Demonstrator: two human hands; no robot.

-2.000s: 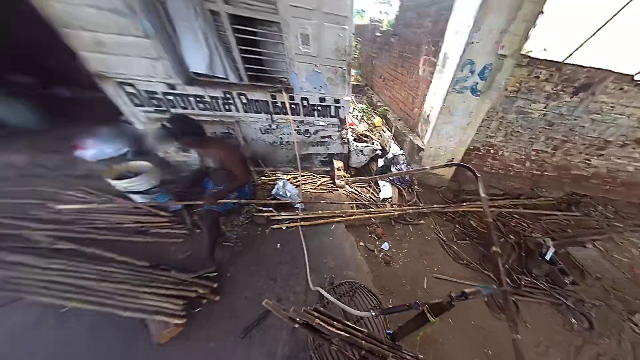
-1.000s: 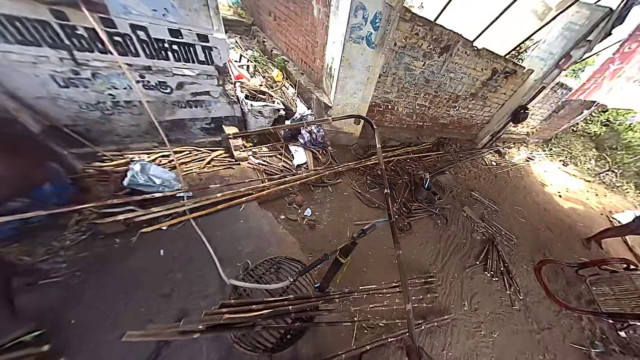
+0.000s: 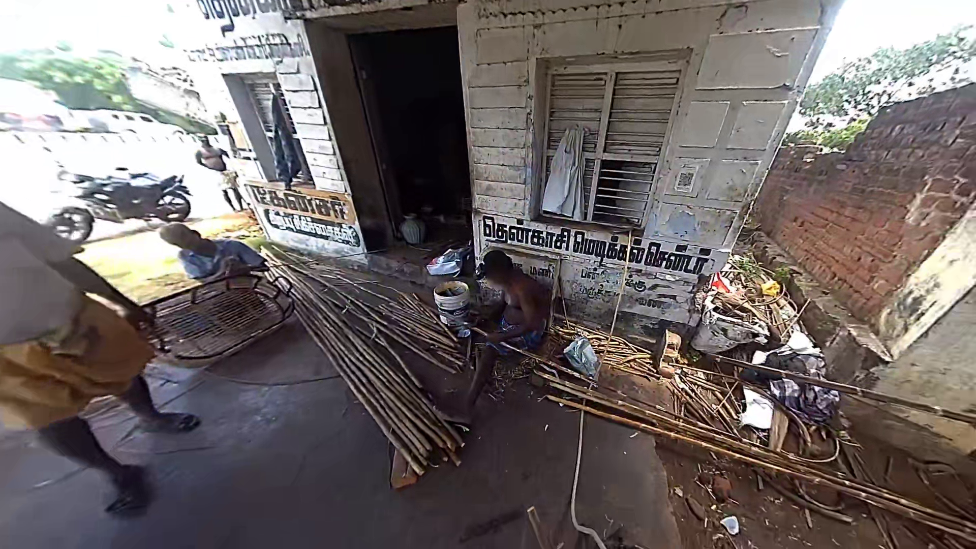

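Note:
Neither my left hand nor my right hand shows in the head view, so what they hold or touch is hidden. Long cane poles point(image 3: 366, 351) lie fanned out in a bundle on the dark ground at the centre. Beside them a seated person point(image 3: 518, 305) has a thin cane in hand, next to a white bucket point(image 3: 452, 303). More canes point(image 3: 717, 438) stretch to the lower right. At the left, a standing person point(image 3: 69, 343) in orange cloth is beside a woven cane frame point(image 3: 221, 316), behind which another person point(image 3: 210, 252) sits low.
A pale rope point(image 3: 579, 473) runs over the ground. A plastic bag point(image 3: 582, 357) rests on short cane pieces by the painted wall point(image 3: 595, 274). Sacks and scraps point(image 3: 728, 324) are heaped at the right, near a brick wall point(image 3: 869, 198). A motorcycle point(image 3: 126, 200) stands far left.
The view has swung far to the left. The bent cane and black-handled tool seen before are out of view; the doorway, motorcycle and people at the left have come in.

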